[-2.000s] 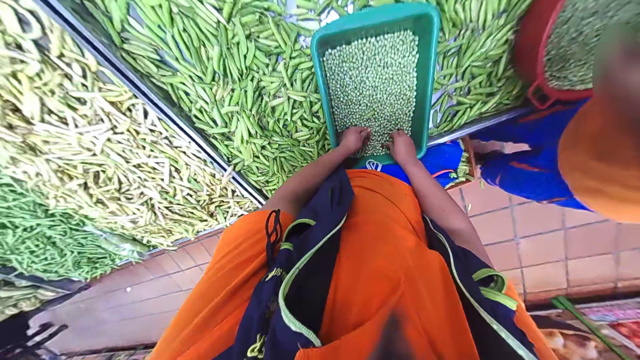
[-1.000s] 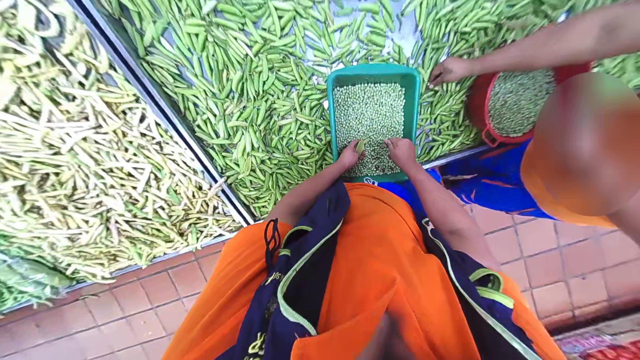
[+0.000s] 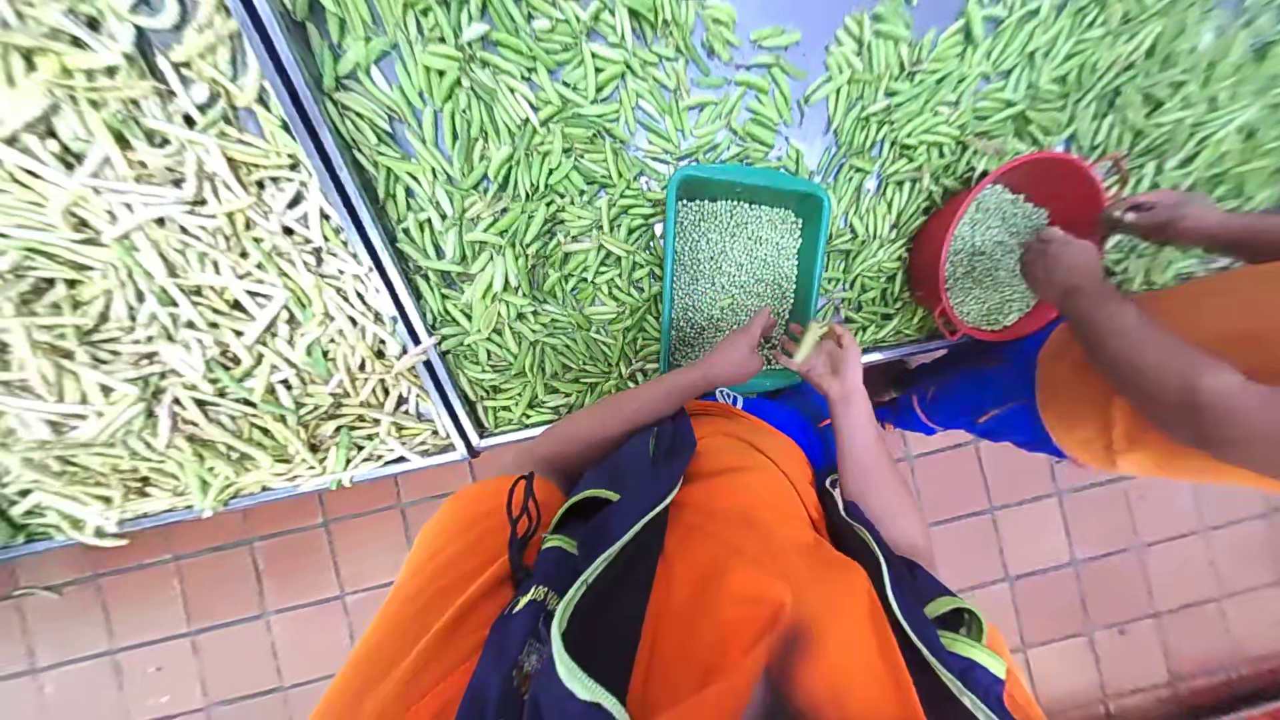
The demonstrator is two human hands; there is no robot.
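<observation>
A green plastic tub (image 3: 674, 265) holding many shelled peas (image 3: 735, 265) rests on a heap of green pea pods (image 3: 530, 230). My left hand (image 3: 742, 350) is over the tub's near part, fingers bent close to the peas; whether anything is in it I cannot tell. Just right of it, my right hand (image 3: 828, 360) is turned palm up at the tub's near right corner, with a pale green pod (image 3: 810, 341) held at its fingers.
To the right, a co-worker's two hands (image 3: 1065, 265) are at a red plastic bucket (image 3: 930, 262) of shelled peas. A metal divider (image 3: 350, 215) separates the pea pods from paler, longer bean pods (image 3: 200, 300) at left. Tiled floor (image 3: 270, 570) lies below the metal edge.
My right hand has turned palm up and moved apart from my left. The co-worker's hand that reached over the pods beside the green tub is now at the red bucket.
</observation>
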